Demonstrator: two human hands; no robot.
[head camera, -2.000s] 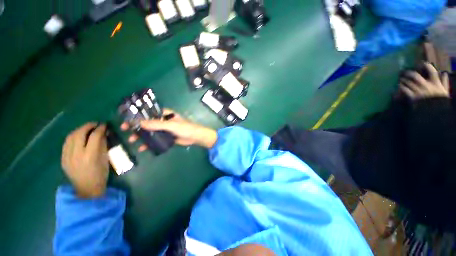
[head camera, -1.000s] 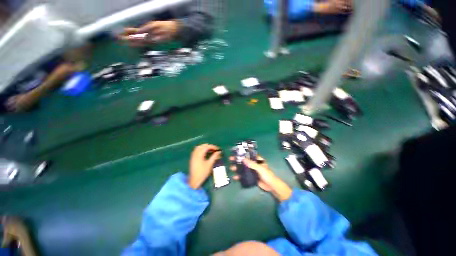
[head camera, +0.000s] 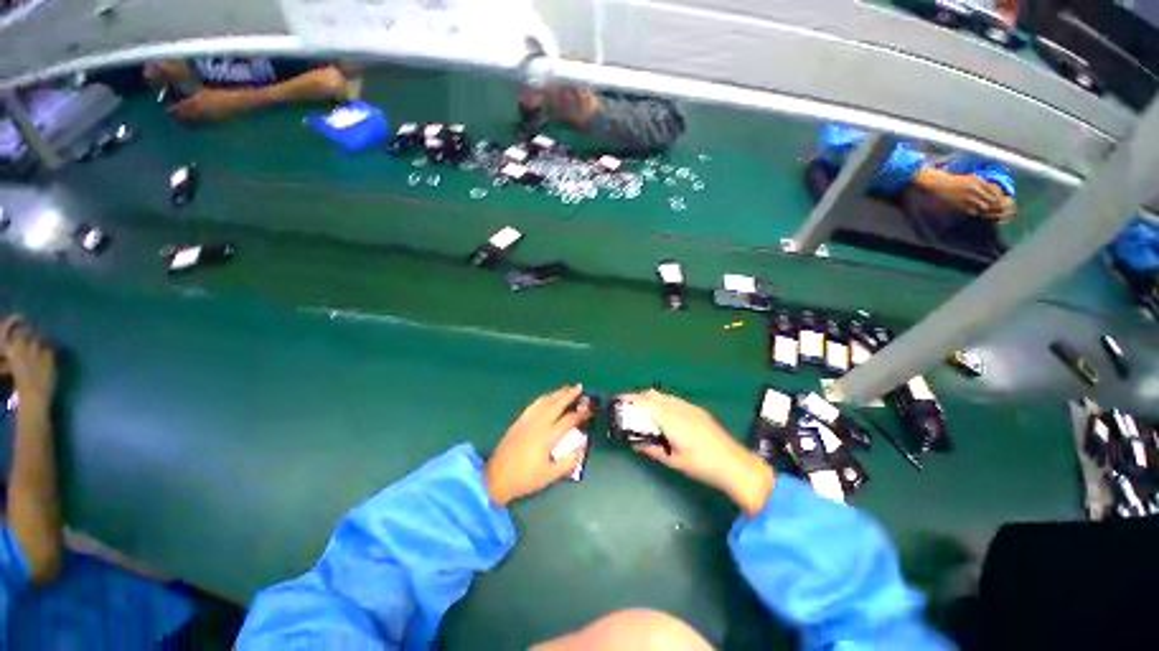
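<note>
My left hand (head camera: 539, 448) is over a black phone half-assembly with a white rectangle (head camera: 571, 449); its fingers close around the unit's upper part. My right hand (head camera: 686, 443) holds a dark unit with a pale face (head camera: 633, 422), partly hidden under the fingers. The two units are close together, side by side, with a small gap. A heap of black units with white rectangles (head camera: 824, 483) lies on the green bench to the right of my right hand.
A row of similar units (head camera: 811, 347) lies beyond the heap, near a slanted metal post (head camera: 1004, 274). A thin dark stick (head camera: 894, 439) lies by the heap. Ring-shaped parts (head camera: 578, 176) are scattered farther off. Other people's hands (head camera: 969, 193) show across the bench and at the left.
The view has shifted and now shows more of the far bench. My right hand has turned over, palm down on its unit; before, it held the dark unit from the side with the thumb on top.
</note>
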